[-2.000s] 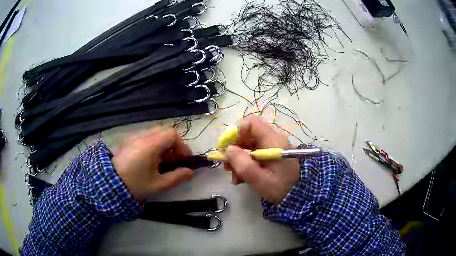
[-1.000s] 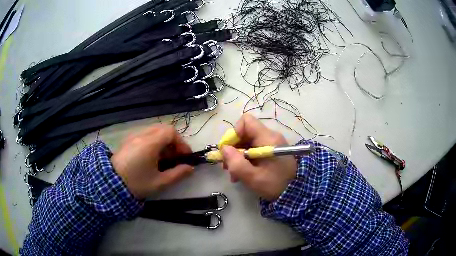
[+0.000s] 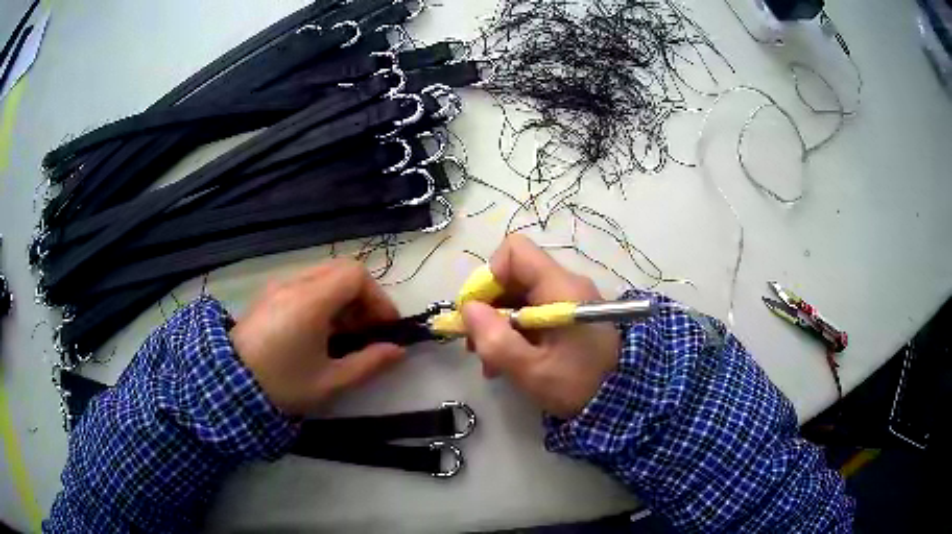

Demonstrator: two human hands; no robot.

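My left hand (image 3: 313, 332) is closed on a black webbing strap (image 3: 378, 336), with its ring end pointing right. My right hand (image 3: 548, 323) holds a yellow pen tool (image 3: 545, 315) with a silver rear section. A bulky yellow piece (image 3: 480, 286) sits by its fingers. The pen's front end meets the D-ring end of the held strap; the exact contact is too small to tell. Two more straps (image 3: 381, 426) with D-rings lie below, partly under my left sleeve.
A large pile of black straps (image 3: 240, 172) lies at upper left. Tangled thread waste (image 3: 590, 83) lies beyond. A thin cord (image 3: 743, 151) loops at right. Red-handled snips (image 3: 806, 316) lie at right. A black box (image 3: 793, 8) is at the top right edge.
Since two seconds ago the pen's rear has shifted slightly left, and the cord at right lies in a different curve. Both hands stay nearly in place.
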